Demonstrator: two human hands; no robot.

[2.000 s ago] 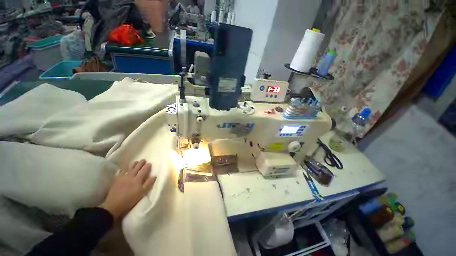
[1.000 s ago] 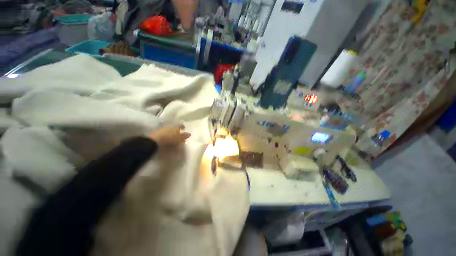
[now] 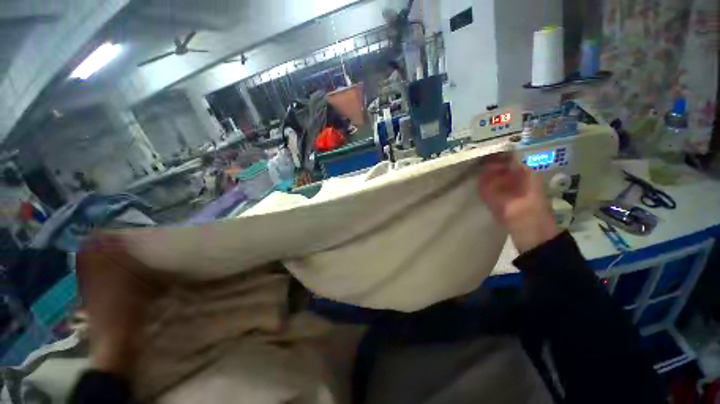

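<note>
The cream fabric piece [image 3: 379, 237] is stretched up in the air between my two hands, its top edge rising to the right. My right hand [image 3: 517, 201] grips the edge at the right, in front of the sewing machine [image 3: 592, 158]. My left hand [image 3: 110, 292], blurred, is at the far left edge of the fabric and seems closed on it. The fabric hides the needle area and most of the machine arm. More fabric, brownish in shadow, hangs in folds below, over my lap.
Black-handled scissors [image 3: 649, 191], a dark tool [image 3: 628, 218] and blue snips [image 3: 613, 237] lie on the table's right end. A white thread cone [image 3: 547, 57] stands behind. A dark upright block [image 3: 427, 114] rises above the fabric. Blue denim-like cloth [image 3: 91, 217] lies at left.
The fabric has been lifted off the machine table and spread between both hands. My right hand has come into view. My left hand has moved far left. The view has tilted up.
</note>
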